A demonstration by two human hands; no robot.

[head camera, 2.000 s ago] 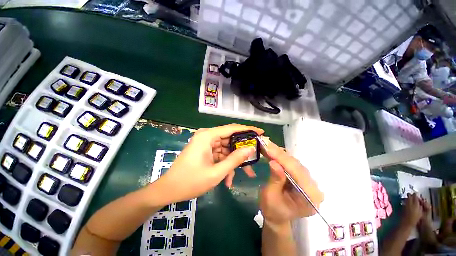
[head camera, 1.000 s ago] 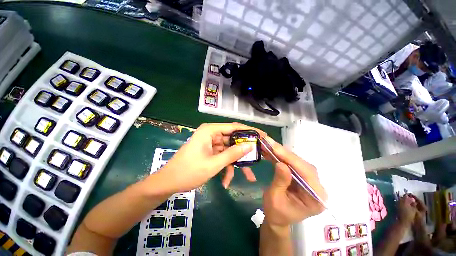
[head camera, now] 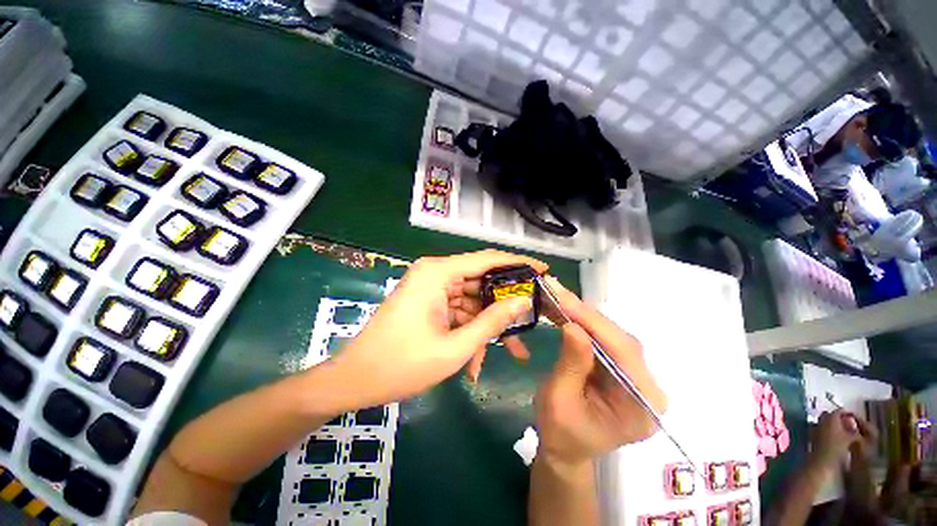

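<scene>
A black square watch case [head camera: 512,298] with a yellow and silver-white patch inside is held at the centre. My left hand [head camera: 416,324] grips it, thumb over the patch, fingers behind. My right hand [head camera: 596,380] holds silver tweezers [head camera: 635,392] slanting from the case's upper right edge down to the right. Where the tips touch is hidden by my fingers and too small to tell.
The left white tray [head camera: 228,298] holds black cases. A white strip with dark square openings [head camera: 342,467] lies below my left forearm. The right tray [head camera: 678,339] holds pink-edged units. A black bundle [head camera: 555,154] lies on a tray behind. People are at the right.
The case has tilted slightly in my left hand, showing more yellow than one second ago. Both hands stay nearly in place. The view has shifted a little.
</scene>
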